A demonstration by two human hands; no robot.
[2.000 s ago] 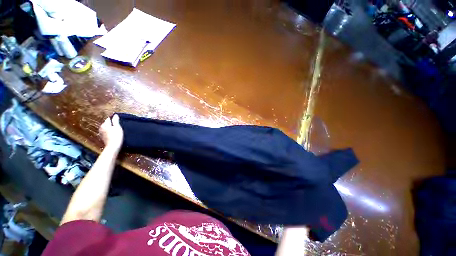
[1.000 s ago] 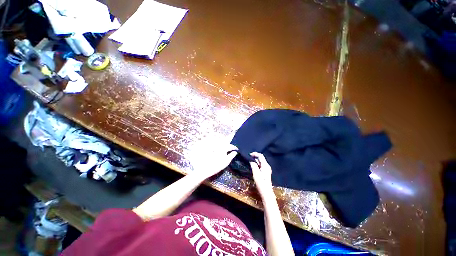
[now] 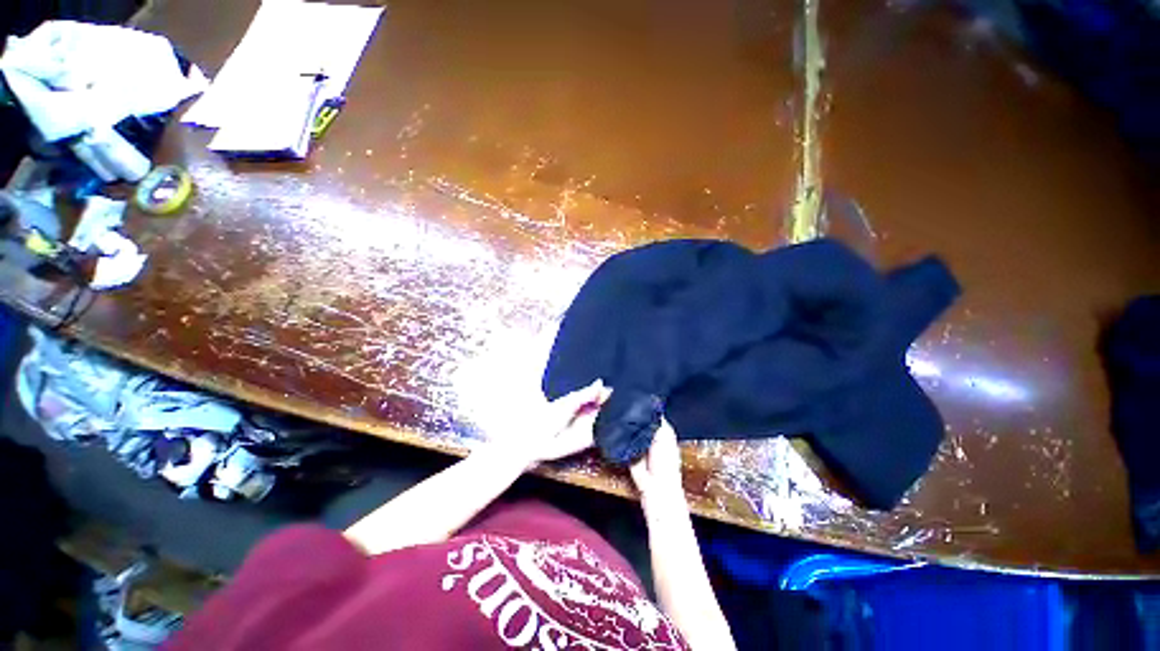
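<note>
A dark navy jacket lies bunched on the glossy brown table, near its front edge. A narrow dark part, which looks like a sleeve end, shows a rounded, crumpled end between my hands. My left hand holds the left side of this end with thumb and fingers. My right hand holds its right side; its fingertips are partly hidden by the cloth. Another short dark piece of the jacket points to the upper right.
White paper sheets with a small yellow-black tool, a yellow tape roll and white cloth lie at the upper left. Pale scraps are below the table edge. A blue bin is below right. Dark cloth is at the far right.
The long sleeve spread out to the left is now drawn in and bunched. My hands have come together at its end, which now shows as a rounded bundle between them. The view has shifted.
</note>
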